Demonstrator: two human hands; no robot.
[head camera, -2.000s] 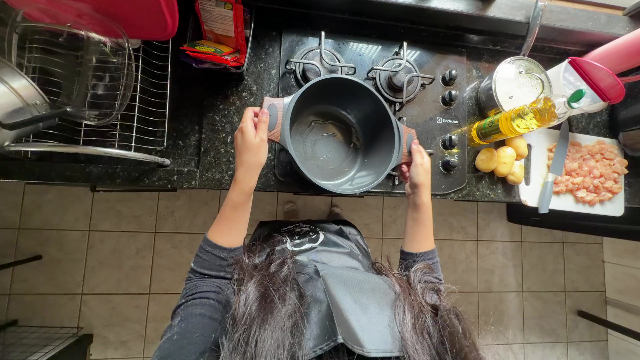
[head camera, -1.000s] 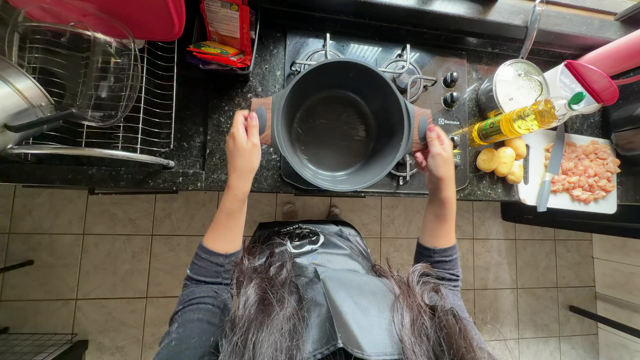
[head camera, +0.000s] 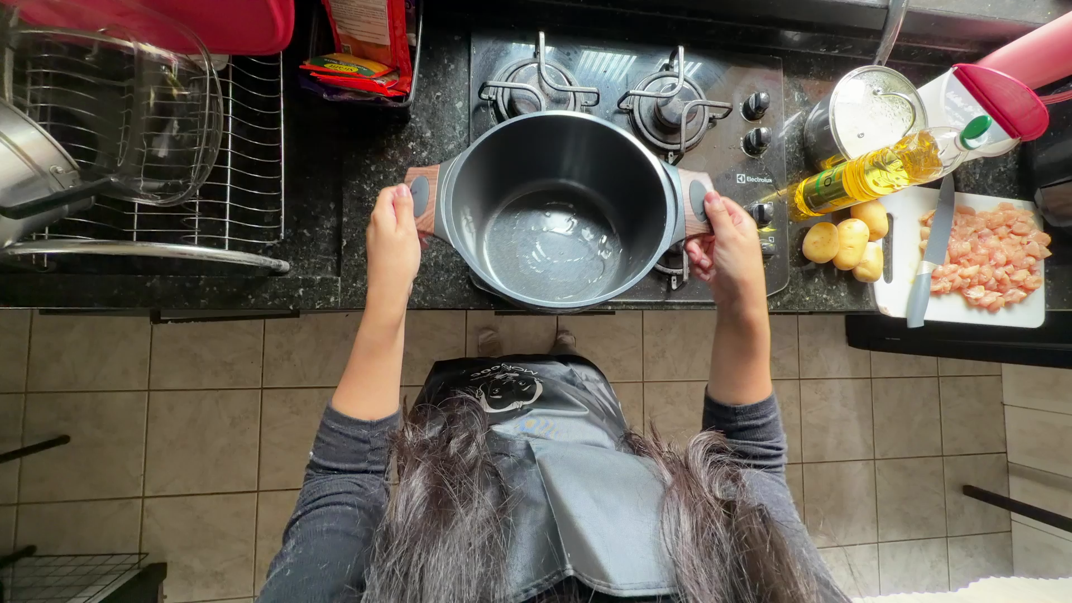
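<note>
A deep dark grey cooking pot (head camera: 557, 209) is between my hands over the front of the gas cooktop (head camera: 620, 79), with a thin layer of clear liquid, seemingly oil, on its bottom. My left hand (head camera: 394, 239) grips its left wood-look handle (head camera: 424, 199). On the other side, my right hand (head camera: 727, 243) holds the right handle (head camera: 694, 201). Right of the cooktop, an oil bottle with a green cap (head camera: 879, 174) lies slanted above several peeled potatoes (head camera: 851, 243). Cut raw meat (head camera: 986, 255) and a knife (head camera: 935, 255) rest on a white cutting board (head camera: 900, 293).
At the left are a wire dish rack (head camera: 251, 151), a clear glass dish (head camera: 180, 180) and a metal pan (head camera: 33, 159). Packets (head camera: 360, 71) fill a dark bin behind. A lidded metal pot (head camera: 871, 113) and a red-and-white container (head camera: 997, 100) stand at the back right.
The pot's tilt has changed while both hands stay on its handles. The liquid has spread differently over its bottom. Both hands were lower and closer together two seconds ago.
</note>
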